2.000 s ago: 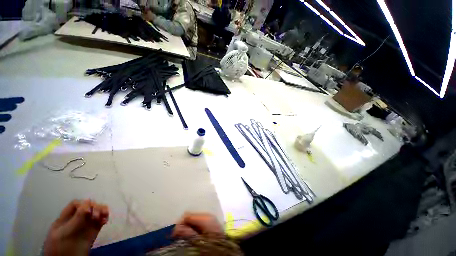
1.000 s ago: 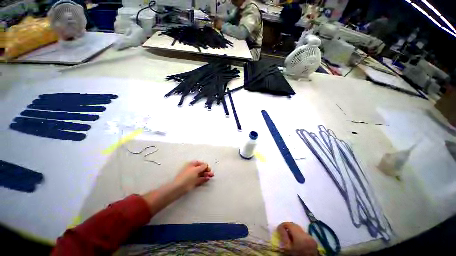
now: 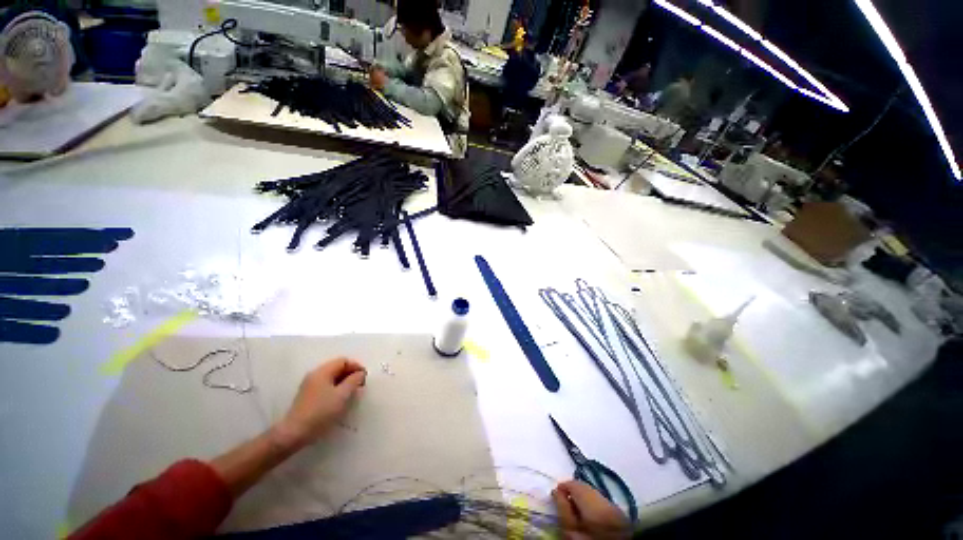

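My left hand point(image 3: 329, 396), in a red sleeve, is over the beige board with its fingertips pinched. Tiny pale beads point(image 3: 386, 368) lie just right of them. Any needle in the fingertips is too small to see. My right hand point(image 3: 587, 512) is at the bottom edge, partly cut off, fingers curled, beside the handles of the dark teal scissors point(image 3: 581, 464); what it holds is unclear. A navy strap piece point(image 3: 370, 519) lies at the board's near edge. Fine dark thread lines curve over its right end towards my right hand.
A white thread cone point(image 3: 452, 329) stands at the board's right. Beyond are a navy strap point(image 3: 515, 322), grey looped strips point(image 3: 623, 369), a crinkled clear bag point(image 3: 201, 295) and black straps point(image 3: 348, 200). More navy straps point(image 3: 42, 285) lie left. A person sits behind the table.
The view has swung right since one second ago. Two seconds ago both hands were low near the strap; now my left is farther out by the beads and my right is beside the scissors.
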